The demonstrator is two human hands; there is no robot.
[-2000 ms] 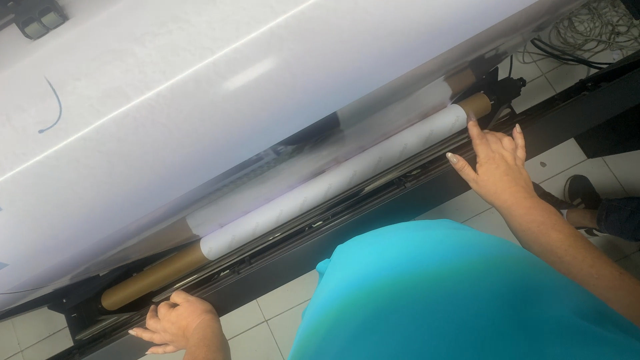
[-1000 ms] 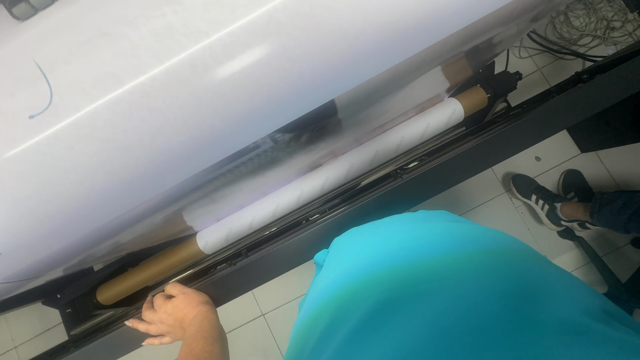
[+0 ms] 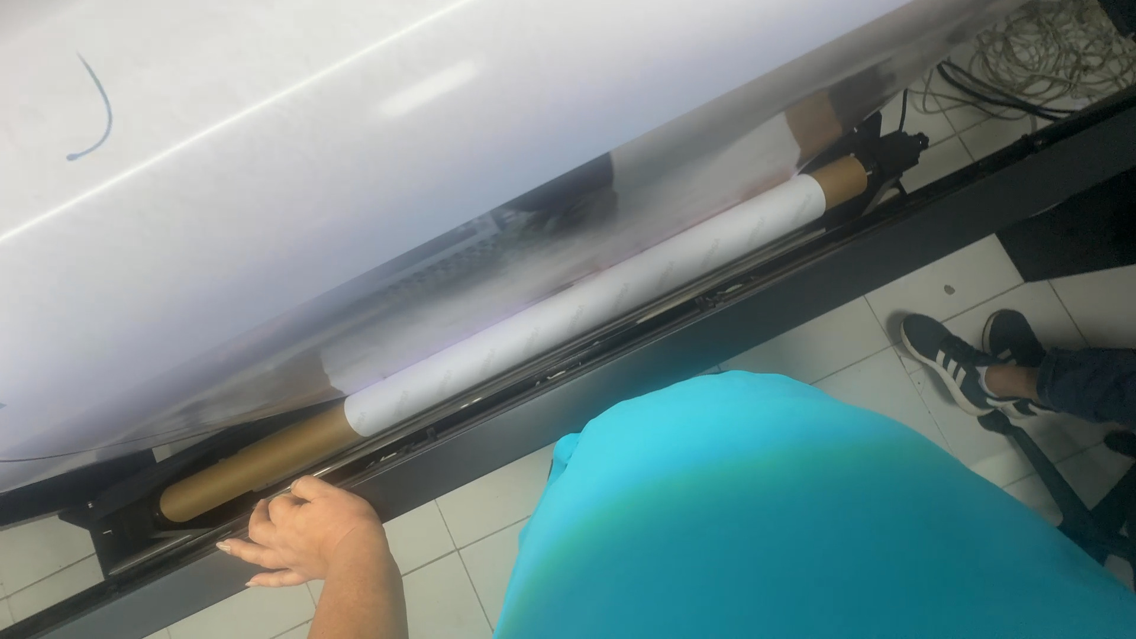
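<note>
My left hand (image 3: 306,532) rests on the dark metal rail (image 3: 497,457) of a large roll-fed machine, near the left end of a cardboard core (image 3: 257,461). The fingers are bent and partly spread, with nothing seen held in them. White backing paper (image 3: 586,306) is wound on the middle of the core, whose brown ends stay bare. Above it hangs a wide glossy white sheet (image 3: 266,177) that mirrors the roll and bears a curved blue mark. A black holder (image 3: 892,155) carries the core's right end. My right hand is out of view.
Coiled cables (image 3: 1047,58) lie on the tiled floor at the top right. Another person's striped sneakers (image 3: 945,359) stand at the right, by a black chair leg or stand foot (image 3: 1047,470). My turquoise top (image 3: 781,524) fills the lower middle.
My right hand, at the right end of the roll two seconds ago, has left the view. My left hand stays at the rail near the core's left end. The other person's shoes show more fully.
</note>
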